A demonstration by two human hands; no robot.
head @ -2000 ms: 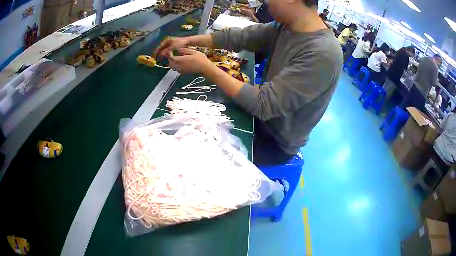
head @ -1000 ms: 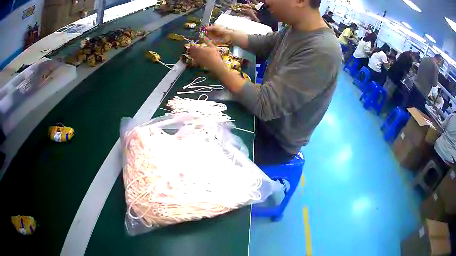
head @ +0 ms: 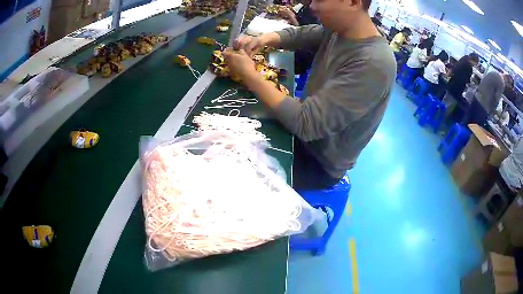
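Observation:
Neither of my hands is in view. Nearest in front of me, a large clear bag of pale pink-white cords (head: 212, 201) lies on the green side worktop (head: 229, 275), its middle washed out by glare. Loose white cords (head: 226, 123) lie just beyond it. On the green conveyor belt (head: 114, 172) to the left lie two yellow housings with blue marks: one near the bottom left (head: 38, 236), one farther up (head: 84, 139). A yellow unit with a white cord (head: 183, 60) lies farther along the belt.
A neighbouring worker in a grey top (head: 344, 92) sits on a blue stool (head: 324, 212), both hands at a heap of yellow units (head: 266, 72). A pale metal rail (head: 109, 224) divides belt and worktop. A clear bin (head: 43, 103) and dark-yellow heap (head: 117, 53) are left.
The yellow housings on the belt have moved away from me, up and to the right. The neighbour's hands have shifted right to the heap. The bag has barely moved.

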